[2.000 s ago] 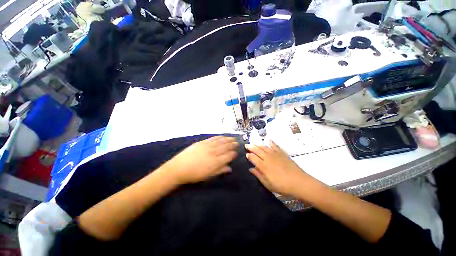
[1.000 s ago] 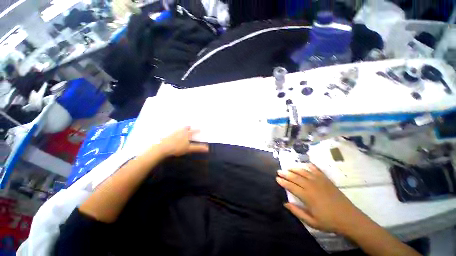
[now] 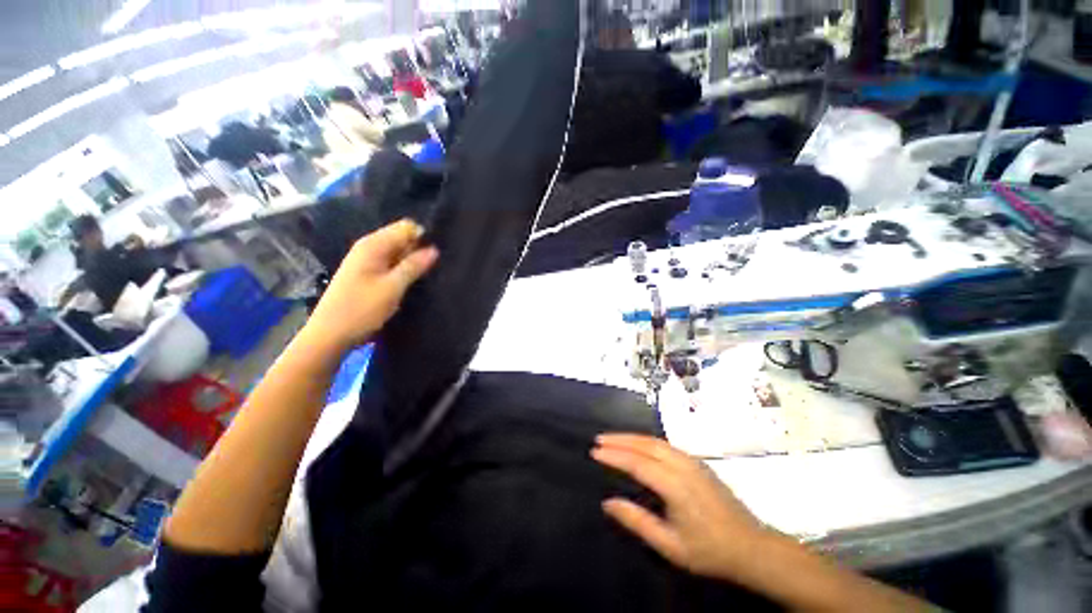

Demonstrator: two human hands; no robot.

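My left hand (image 3: 374,278) is raised at the left and grips the edge of a black cut panel (image 3: 497,156). The panel stands up in the air, with a thin white piping line (image 3: 553,192) along its right edge. A black garment body (image 3: 515,479) covers the lap and the table's front. My right hand (image 3: 683,497) lies on it with fingers spread, left of the table's bare part. The white sewing machine (image 3: 778,317) stands behind, and the black cloth's edge reaches near its presser foot (image 3: 653,381). Whether the cloth is under the foot cannot be told.
Black snips (image 3: 800,357) lie under the machine arm. A black phone-like device (image 3: 958,436) lies on the table at right. A purple-topped container (image 3: 719,201) and black cloth with a white line stand behind the machine. Blue and red crates and seated people are at left.
My left hand has risen from the table, lifting the black panel upright. My right hand has moved from beside the presser foot onto the black cloth. The view has tilted up.
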